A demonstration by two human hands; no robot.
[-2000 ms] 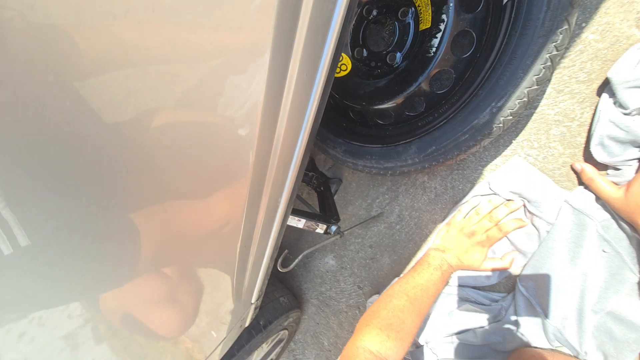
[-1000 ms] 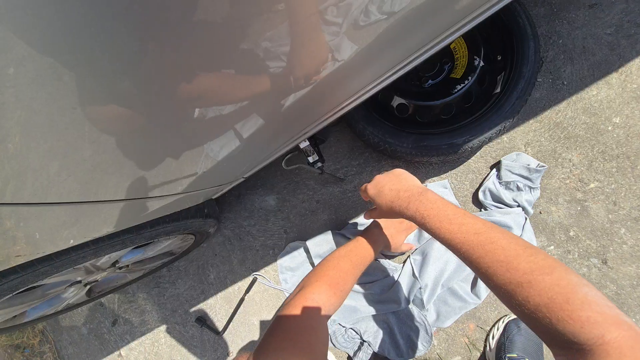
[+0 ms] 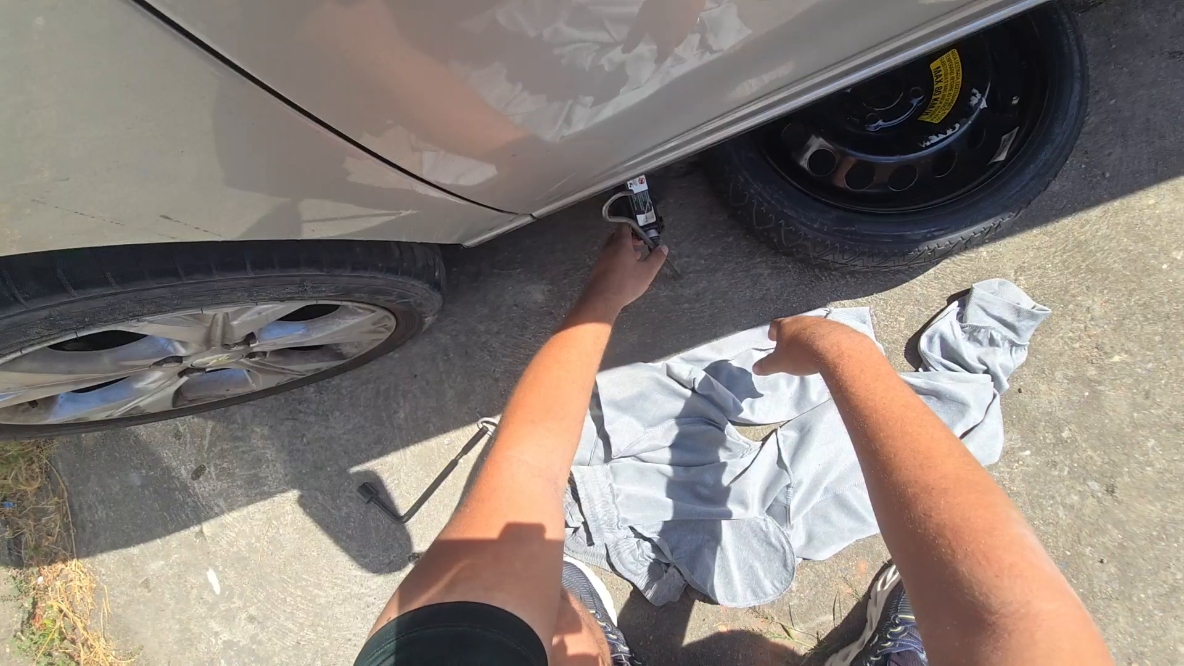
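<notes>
My left hand point(image 3: 629, 270) reaches to the near end of a car jack point(image 3: 641, 205) standing under the car's sill, its fingers at the jack's bent metal handle point(image 3: 618, 209); how firmly they grip cannot be seen. My right hand point(image 3: 803, 344) hangs over a grey cloth garment point(image 3: 703, 481) spread on the ground, fingers partly curled and nothing seen in them. A black steel spare wheel point(image 3: 911, 176) with a yellow label lies at the upper right, partly beneath the sill. A lug wrench point(image 3: 430, 486) rests on the ground left of my left forearm.
The silver car body point(image 3: 370, 102) fills the upper left, with its sill point(image 3: 721, 120) running diagonally above the jack. A tyre with an alloy wheel point(image 3: 199, 356) is at the left. My shoes are at the bottom edge. Dry grass point(image 3: 65, 592) grows at the lower left.
My left hand has moved from the garment to the jack. My right hand, beside the left one a second ago, is now apart from it. The view has shifted widely since the earliest frame.
</notes>
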